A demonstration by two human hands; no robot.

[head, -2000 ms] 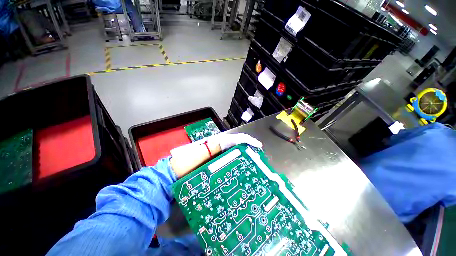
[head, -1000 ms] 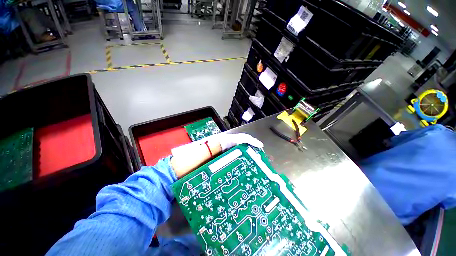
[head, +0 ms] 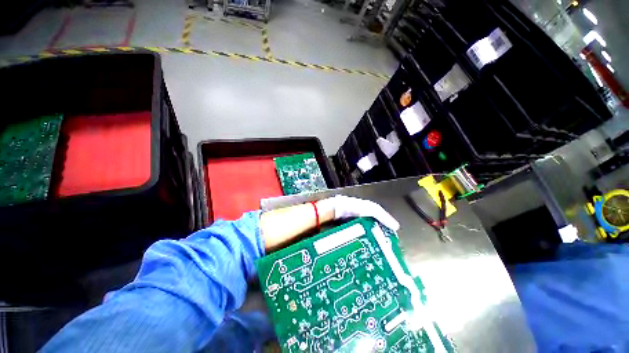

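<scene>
A large green circuit board [head: 345, 289] with white printed lines lies tilted at the near edge of the steel table [head: 458, 276]. A white strip runs along its far right edge. My left hand [head: 362, 210], in a white glove, holds the board's far left corner; its fingertips curl over the edge. A red band is on the wrist. My right hand is not in view; the board's near end is cut off by the bottom edge.
Solder reel on yellow stand [head: 452, 187] and cutters [head: 432, 217] lie at the table's far side. Black totes with red lining [head: 107, 155] [head: 241, 186] stand left, boards inside. Stacked black crates [head: 496, 103] stand beyond. Another person's blue sleeve [head: 569, 296] is at right, below a yellow ring object [head: 612, 212].
The camera view has turned down and left, so the totes, table and board sit differently in the picture. My left hand keeps the same hold on the board.
</scene>
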